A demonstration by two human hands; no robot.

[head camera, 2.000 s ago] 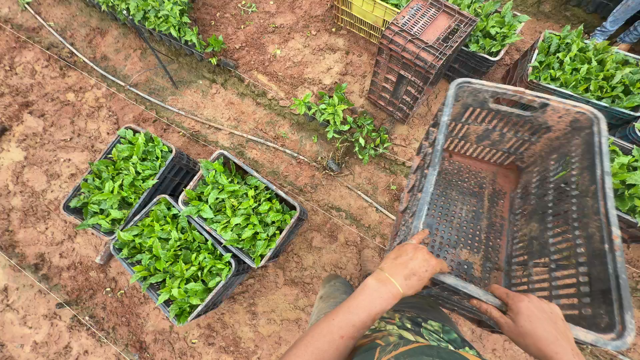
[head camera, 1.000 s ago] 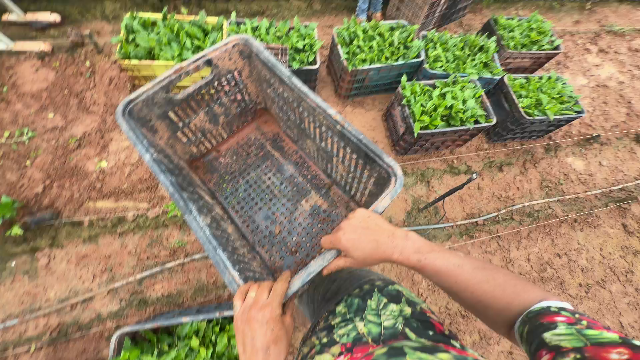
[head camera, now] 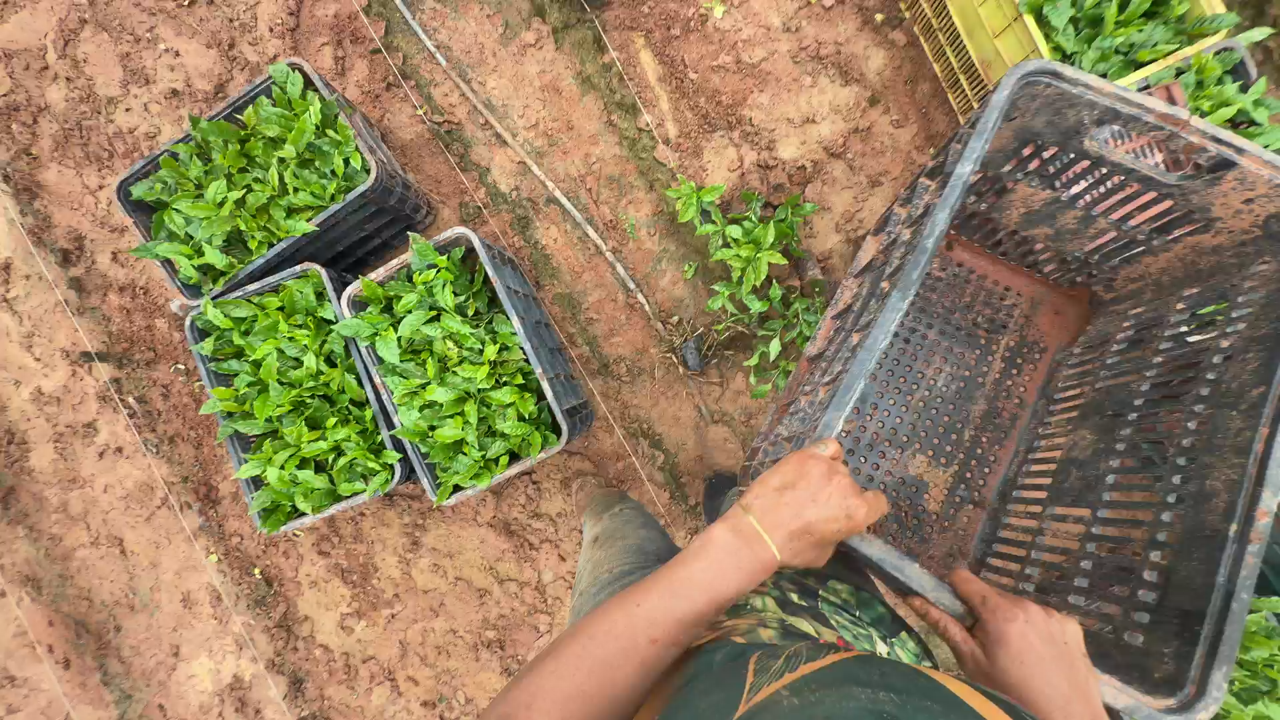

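A black plastic crate [head camera: 950,400], empty and smeared with reddish soil, fills the right side, tilted so its slotted wall and perforated bottom show. My left hand [head camera: 815,505], with a thin yellow band at the wrist, grips its near rim at the corner. My right hand [head camera: 1025,640] holds the same rim farther right, its fingers over the edge. To the left, black crates packed with leafy green seedlings [head camera: 455,370] stand close together on the soil. Loose seedlings [head camera: 755,270] lie on the ground between them and the held crate.
Thin strings and a pale hose [head camera: 540,170] run across the reddish soil. A yellow plastic crate [head camera: 985,40] with seedlings stands at the upper right, with more seedlings beside it. Further leaves [head camera: 1255,665] show at the lower right edge. My leg [head camera: 615,545] is below the seedling crates.
The view has swung widely between frames. The crate is in both my hands throughout; one second ago it was held at the left of the view, and it is now at the right.
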